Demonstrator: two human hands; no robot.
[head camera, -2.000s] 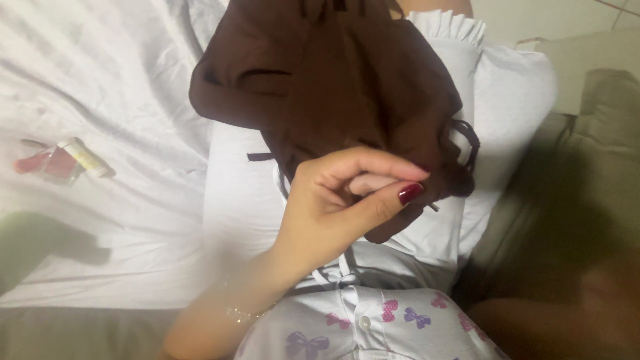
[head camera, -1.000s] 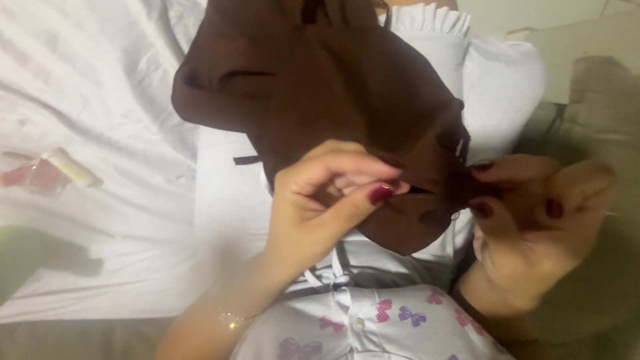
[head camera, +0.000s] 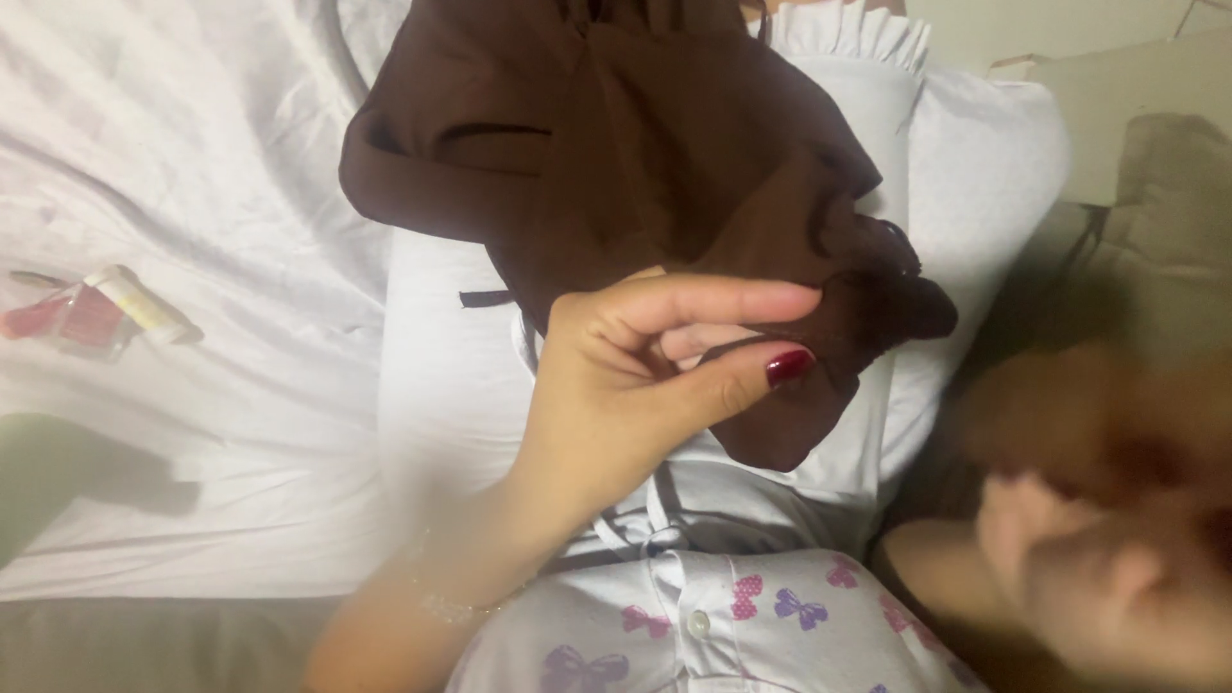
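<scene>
Dark brown fabric (head camera: 654, 164), a garment by its look, lies across the lap over white shorts with a ruffled hem (head camera: 852, 34). My left hand (head camera: 635, 385) pinches a fold of it between thumb and index finger near its lower right end. A short dark strap (head camera: 488, 299) sticks out at the fabric's left side. Off to the lower right, apart from the fabric, is my right hand (head camera: 1088, 539), heavily blurred; whether it holds anything is not visible.
On the white sheet (head camera: 241, 385) at the left lie a small white and yellow tube (head camera: 140, 303) and a clear packet with pink contents (head camera: 91, 322). A greenish object (head camera: 58, 481) is at the left edge. A greenish-brown cushioned surface (head camera: 1174, 212) is at the right.
My right hand was at the brown fabric one second ago and has moved away to the lower right. My left hand remains at the fabric.
</scene>
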